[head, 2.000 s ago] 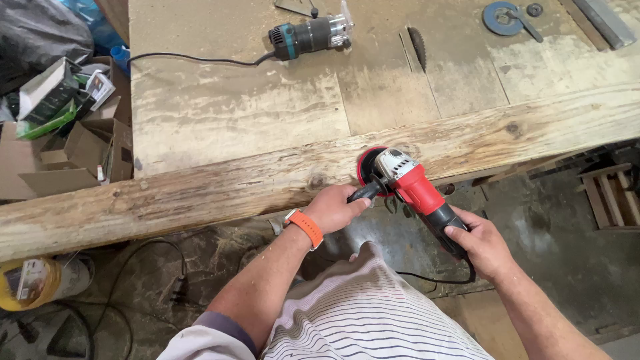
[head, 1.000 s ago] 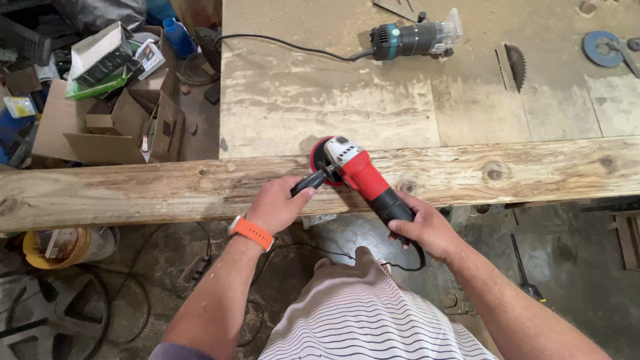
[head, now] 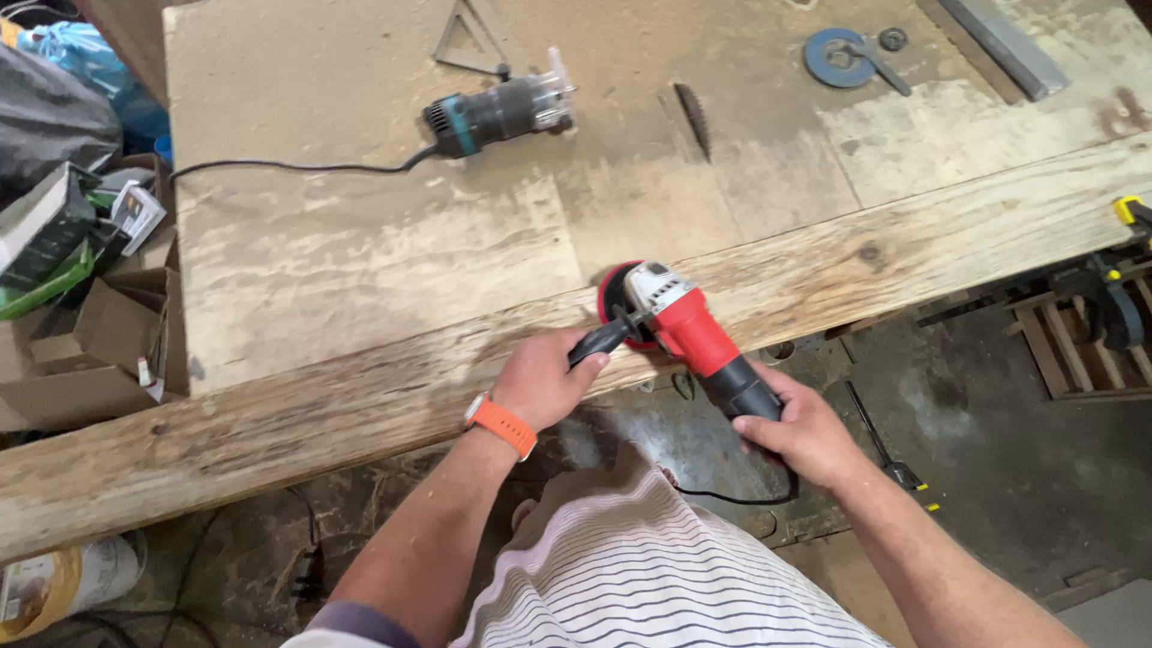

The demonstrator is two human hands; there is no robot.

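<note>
A red and black angle grinder (head: pixel 697 333) with a silver head and a round red-edged pad rests over a long wooden plank (head: pixel 387 409) along the workbench's near edge. My left hand (head: pixel 540 378), with an orange-strapped watch (head: pixel 501 425) at the wrist, grips the black side handle (head: pixel 598 342). Around the black rear body is my right hand (head: pixel 801 427). The pad's underside is hidden against or just above the plank. A black cord hangs from the grinder's rear end.
On the workbench (head: pixel 360 270) lie a corded trim router (head: pixel 499 112), a metal triangle (head: pixel 470 40), a saw blade (head: pixel 693 121), a blue disc (head: pixel 839 58) and a metal bar (head: pixel 1003 45). Cardboard boxes (head: pixel 108 333) stand left, a bucket (head: pixel 76 585) below, clamps (head: pixel 1109 297) at right.
Between the one-second-old frame and now, the grinder and both my hands have moved right along the plank. Both hands keep their hold. The view has shifted and tilted.
</note>
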